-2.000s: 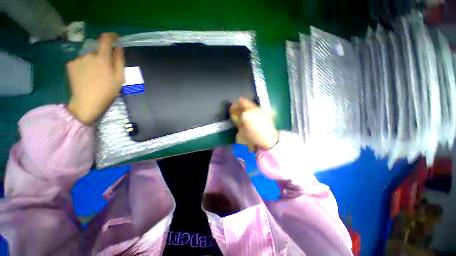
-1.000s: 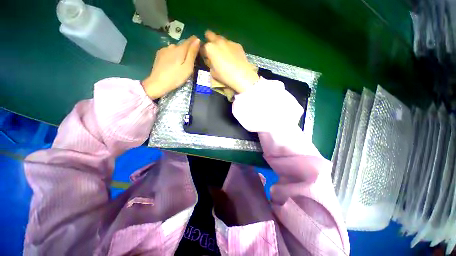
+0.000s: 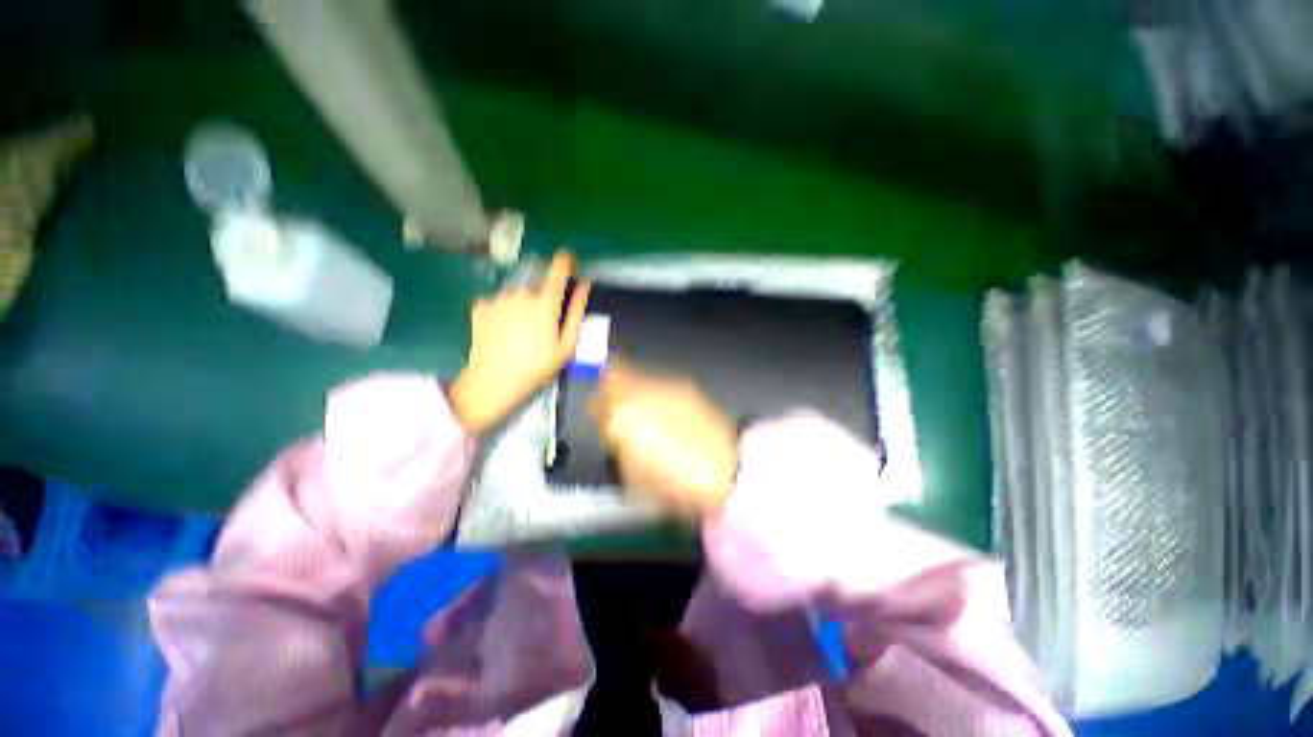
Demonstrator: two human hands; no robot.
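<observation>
A flat matte black unit (image 3: 778, 346) lies on a silvery bubble bag (image 3: 904, 432) on the green bench. A white-and-blue label (image 3: 592, 346) is near its left end. My left hand (image 3: 519, 343) rests at the unit's upper left corner, fingers extended onto the edge. My right hand (image 3: 670, 439) is blurred and lies over the unit's left half, just below the label. The wiping cloth is not clearly visible; whether it is under my right hand cannot be told.
A white bottle (image 3: 303, 274) lies or stands at left, beside a pale post (image 3: 389, 123). A row of whitish bubble bags (image 3: 1145, 475) leans at right. More pale sleeves (image 3: 1238, 65) show at the upper right. A yellowish striped item (image 3: 36, 202) is at the far left edge.
My right hand has moved from the unit's upper left corner down below the label. My left hand stays by that corner, its fingers now spread. The view has shifted, with the bench items lower.
</observation>
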